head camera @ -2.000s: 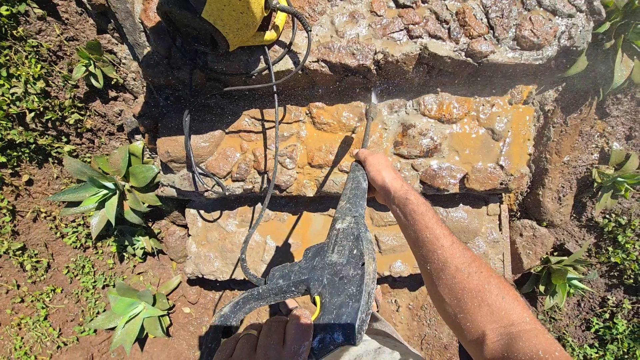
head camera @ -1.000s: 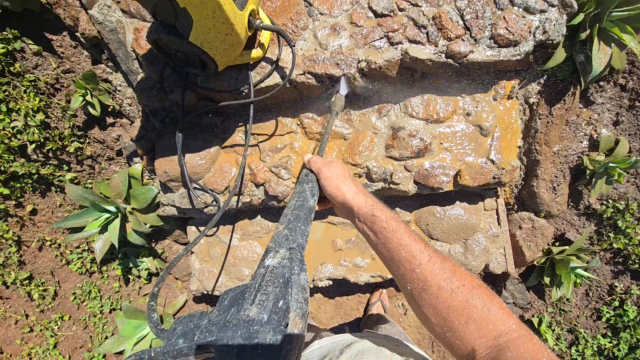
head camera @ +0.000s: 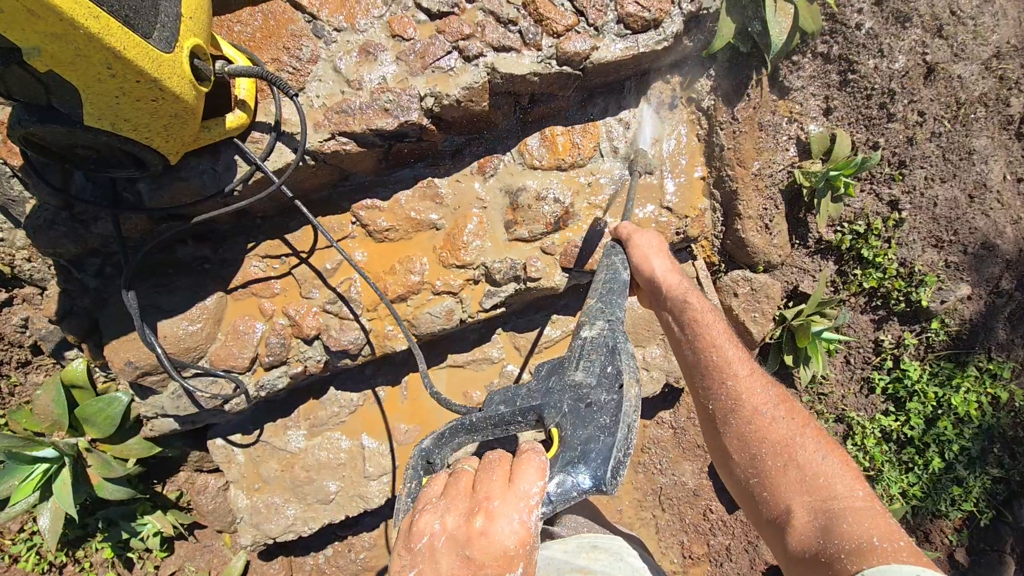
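My left hand (head camera: 476, 508), wet and muddy, is closed around the rear handle of a black pressure washer spray gun (head camera: 588, 376). My right hand (head camera: 644, 260) grips the front of the gun where the lance (head camera: 630, 196) begins. White water spray (head camera: 649, 124) leaves the nozzle and strikes the right end of a stone step (head camera: 472, 228) coated in orange-brown muddy water. A black hose (head camera: 368, 276) runs from the gun's rear toward the yellow pressure washer (head camera: 132, 72) at the upper left.
More stone steps lie above and below, the lower one (head camera: 312, 464) in front of my legs. Succulent plants (head camera: 68, 440) grow at the left, and smaller ones (head camera: 808, 332) at the right beside bare soil. Hose loops (head camera: 180, 376) hang over the left side of the steps.
The spray has moved right along the step to its right end. Both hands and the gun have swung right with it. My left hand, out of frame one second ago, shows again.
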